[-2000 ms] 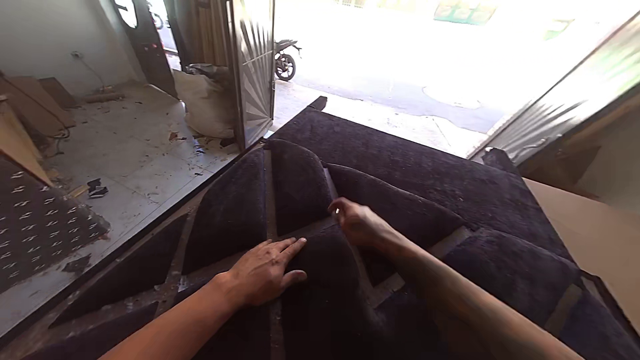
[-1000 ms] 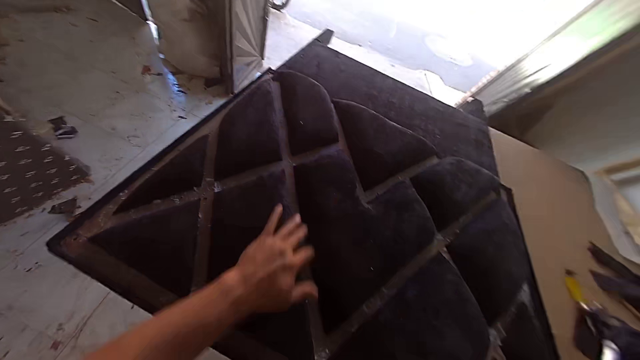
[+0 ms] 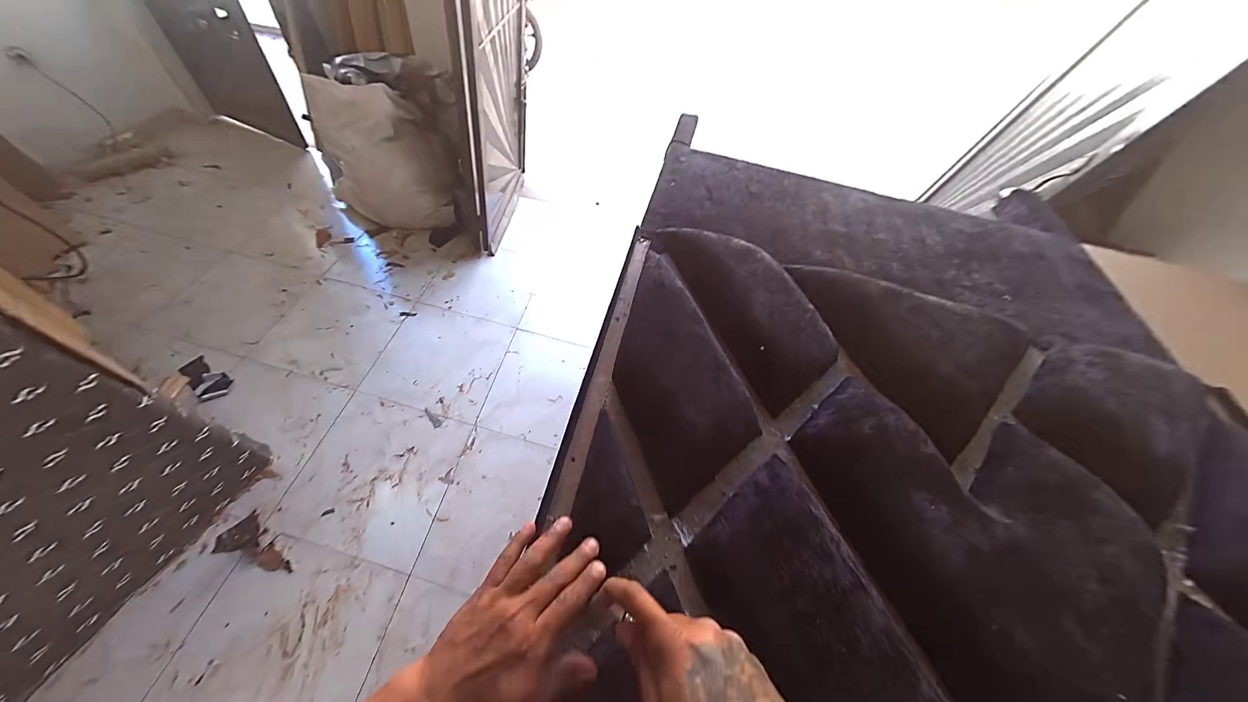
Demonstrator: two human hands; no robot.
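Observation:
A padded panel in dark plush fabric (image 3: pixel 858 507) fills the right and lower middle, its raised cushions parted by grey-brown channels. My left hand (image 3: pixel 531 624) lies at its left edge, fingers extended over the border strip, holding nothing visible. Right beside it, my right hand (image 3: pixel 678 648) is curled low over a channel, fingertips near the left hand's. A tiny shiny bit shows at its fingers; what it is, and whether it is held, cannot be told. Bits of loose material lie where the channels cross.
Left of the panel, a tiled floor (image 3: pixel 390 458) is strewn with scraps. A large stuffed sack (image 3: pixel 375 146) stands by a metal gate (image 3: pixel 497 117). A patterned fabric-covered piece (image 3: pixel 97 507) is at the far left. Brown board (image 3: pixel 1170 312) shows behind the panel at right.
The view has swung toward the left side of the panel. My left hand has moved from the middle cushions to the left border. My right hand, out of view one second ago, is beside it.

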